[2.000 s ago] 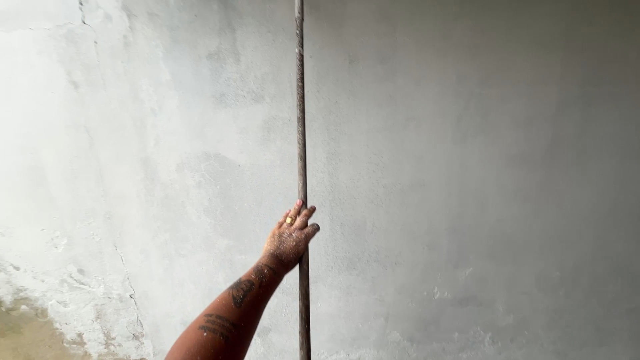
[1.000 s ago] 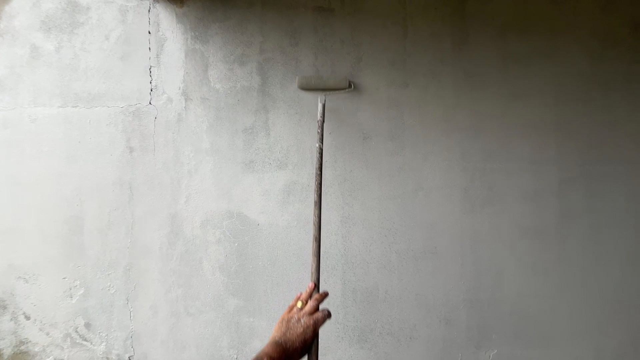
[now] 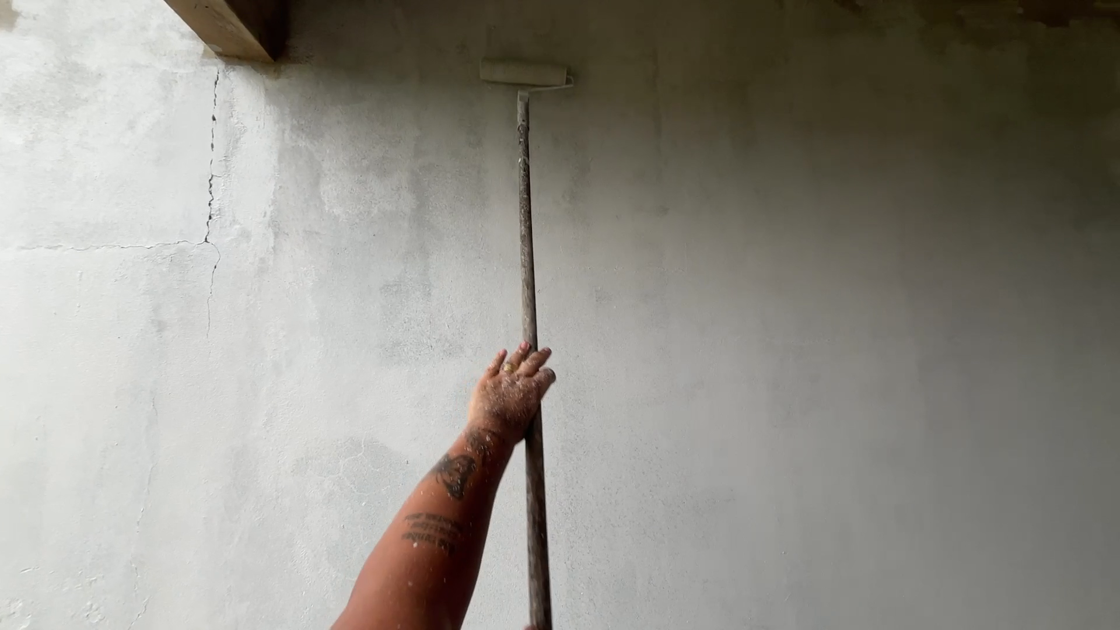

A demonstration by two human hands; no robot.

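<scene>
My left hand (image 3: 512, 394), speckled with pale paint and wearing a ring, lies around the middle of a long, paint-spattered pole (image 3: 528, 254). Its fingers point upward and are slightly spread; the palm side is hidden. At the pole's top, a paint roller (image 3: 525, 73) lies level against the grey-white wall (image 3: 787, 350), its wire frame bending round the right end. Of my right hand, at most a sliver of skin shows beside the pole at the bottom edge; its grip cannot be seen.
A beam (image 3: 232, 31) juts from the wall at the upper left, left of the roller. Below it, a crack (image 3: 211, 175) runs down the wall and meets a level one. Darker, brownish patches stain the wall's top right.
Since one second ago, the roller has moved up the wall, and my left hand has risen with the pole. Two seconds ago the roller was out of view. The view has tilted upward.
</scene>
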